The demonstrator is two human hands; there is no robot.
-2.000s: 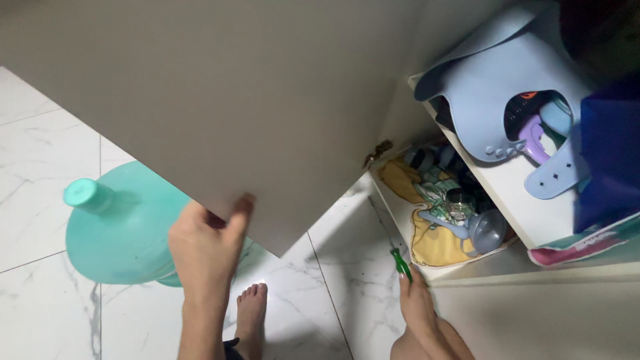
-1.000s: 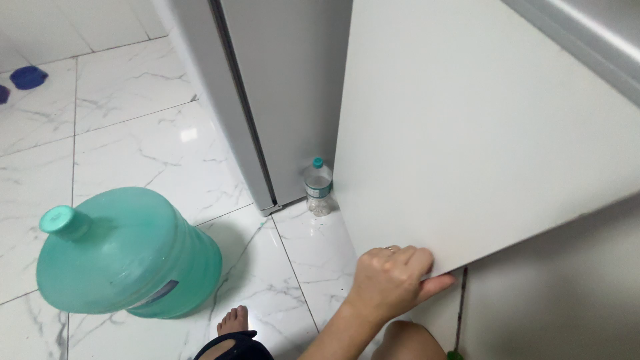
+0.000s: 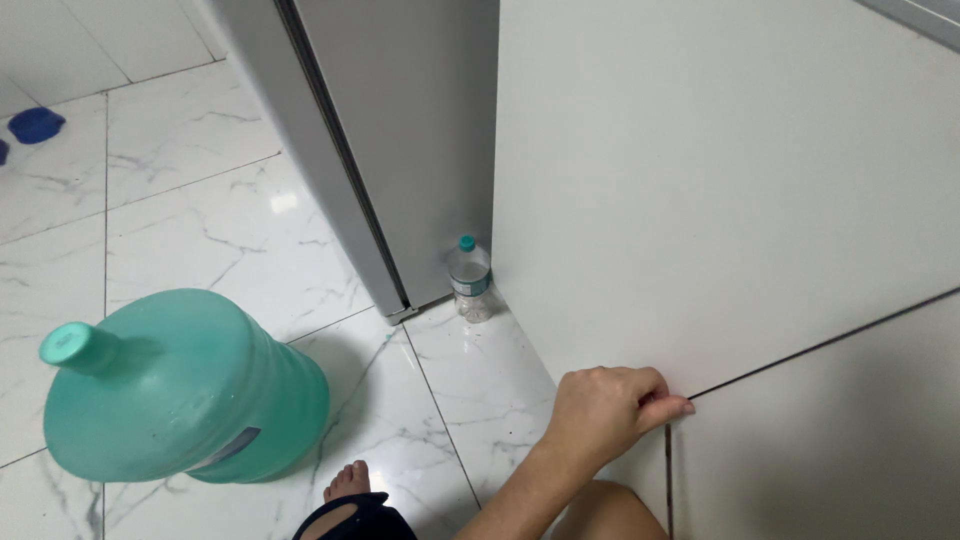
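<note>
My left hand (image 3: pixel 611 409) holds the lower edge of a white cabinet door (image 3: pixel 720 172), with the thumb near the narrow dark gap beside the neighbouring panel (image 3: pixel 817 427). The door looks nearly closed, and the inside of the cabinet is hidden. My right hand is out of the view, so what it holds cannot be seen.
A large green water jug (image 3: pixel 187 382) stands on the marbled tile floor (image 3: pixel 202 202) at left. A grey refrigerator (image 3: pixel 397 142) rises behind, with a small plastic bottle (image 3: pixel 471 281) at its base. My foot (image 3: pixel 349 480) and knee (image 3: pixel 611 510) are at the bottom; blue objects (image 3: pixel 36 125) lie far left.
The cabinet door has swung over to the right with my left hand on its edge, covering the shelf and bins seen earlier. My right hand, earlier on a green-handled tool, has left the view.
</note>
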